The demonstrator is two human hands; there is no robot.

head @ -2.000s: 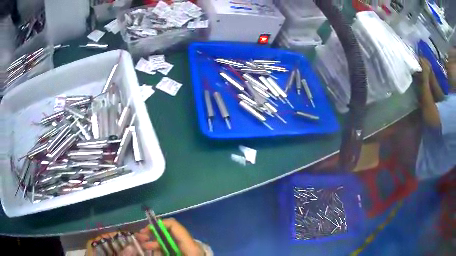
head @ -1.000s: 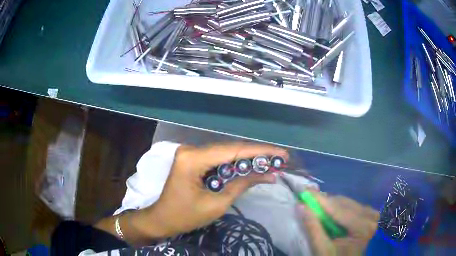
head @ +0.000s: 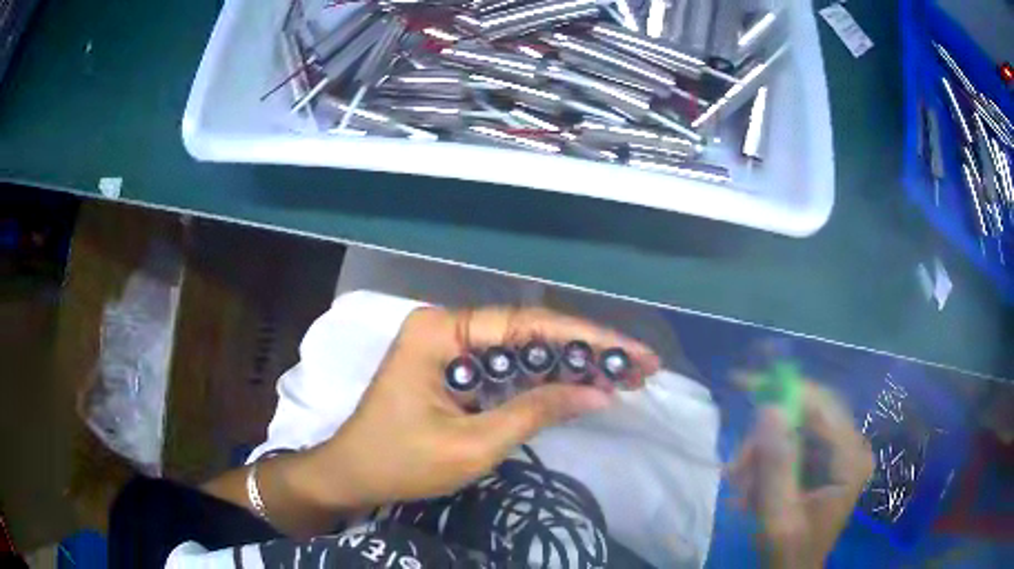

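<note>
My left hand holds a row of several small silver cylinders over my lap, their round black end faces with pale centres turned up. Thin red wires show at the row's upper left and at its right end. My right hand is blurred, to the right of the row and apart from it. It holds a green-handled tool, also blurred, so its tip cannot be made out.
A white tray heaped with silver cylinders stands on the green bench. A blue tray with cylinders is at the right. Below the bench edge are a lower blue bin with thin silver pieces and clear plastic at left.
The view has swung from the trays down to my lap. Since a second ago, my right hand with the green tool has moved right, away from the cylinders. The row in my left hand is more level.
</note>
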